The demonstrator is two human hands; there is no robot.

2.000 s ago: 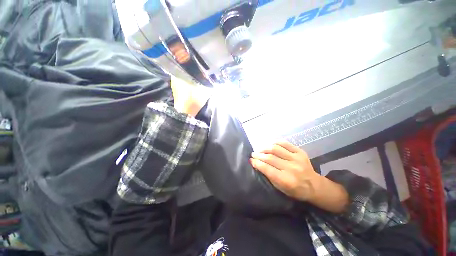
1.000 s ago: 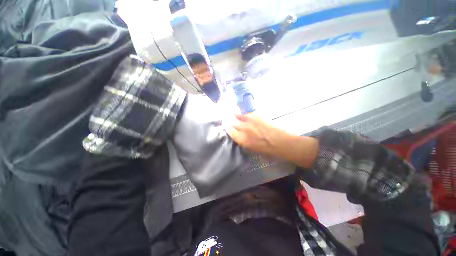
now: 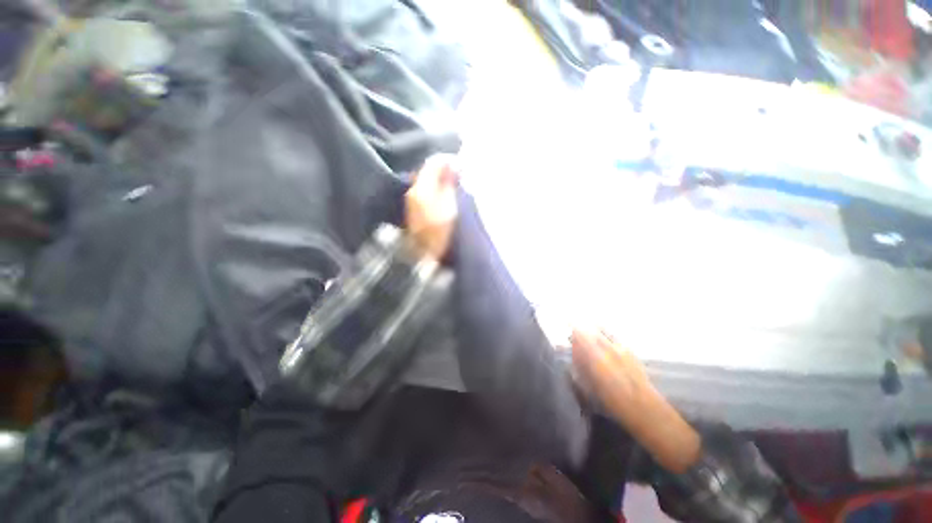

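Note:
The frame is blurred and washed out by glare near the middle. A large dark grey jacket [image 3: 276, 194] is heaped left of the sewing machine. A grey sleeve [image 3: 501, 317] runs from near my left hand down over the table's front edge towards my lap. My left hand [image 3: 432, 207] is at the sleeve's upper left side, its fingers pinched on the cloth. My right hand [image 3: 613, 380] lies at the sleeve's right edge, fingertips at the cloth; whether it grips is unclear. The white machine [image 3: 818, 220] with its blue stripe is at the right; its needle area is lost in glare.
The pale table edge [image 3: 736, 393] runs along the right below the machine. A red basket [image 3: 889, 506] shows at the bottom right corner. Blurred mixed items are at the far left and top right. More dark cloth lies at the bottom left.
The view has swung, so the machine appears further right and more jacket shows. My hands have moved apart, and the sleeve now stretches lengthwise between them and my lap.

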